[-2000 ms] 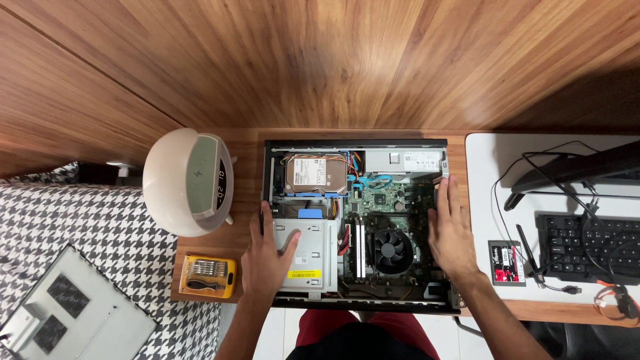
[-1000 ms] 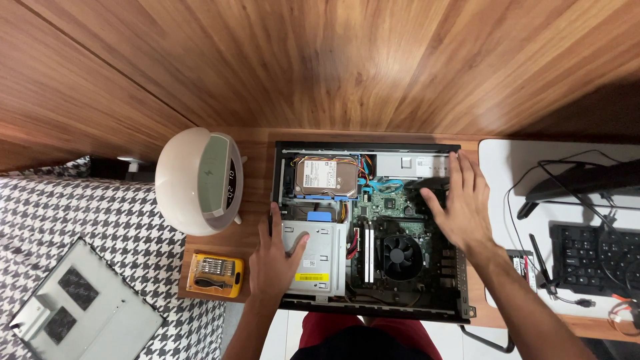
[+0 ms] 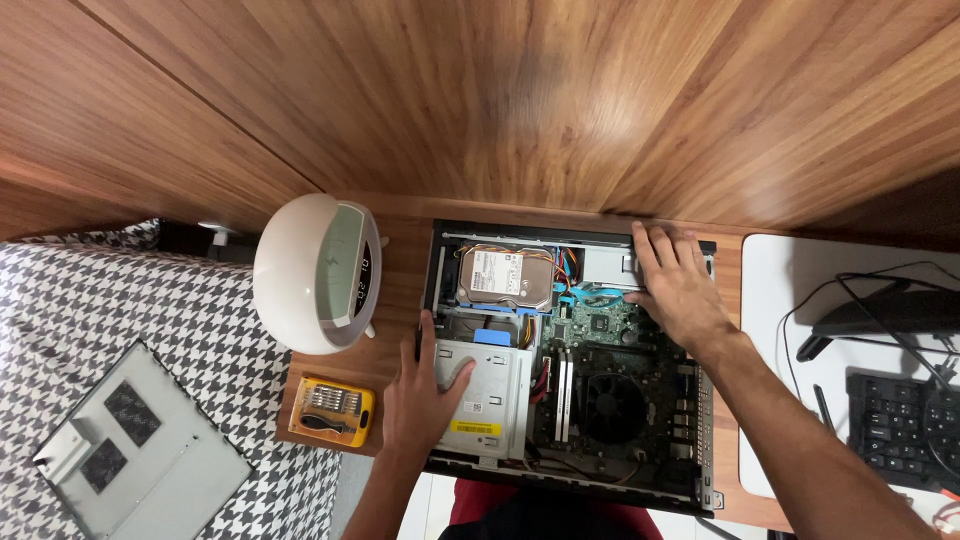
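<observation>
An uncovered desktop computer case [image 3: 574, 491] lies flat on a wooden desk, its inside facing up. My left hand [image 3: 424, 390] rests on its left edge, thumb over the metal drive bay [image 3: 487, 375], fingers apart. Across the top right corner lies my right hand [image 3: 679, 289], fingertips over the far rim and thumb near the blue cables [image 3: 598, 297]. Neither hand holds a loose part. A hard disk drive [image 3: 506, 276] sits at the upper left inside the case. Two memory modules [image 3: 563, 396] stand beside the black cooling fan [image 3: 611, 405] on the motherboard [image 3: 592, 324].
Left of the case stand a round white lamp with a clock [image 3: 304, 274] and a yellow screwdriver set [image 3: 332, 411]. A metal side panel [image 3: 142, 450] lies on houndstooth fabric [image 3: 247, 390]. On the right are a white table [image 3: 772, 300], cables and a black keyboard [image 3: 892, 427].
My right hand has moved from the case's right side up to its far right corner. My left hand remains at the left edge. The view has shifted slightly.
</observation>
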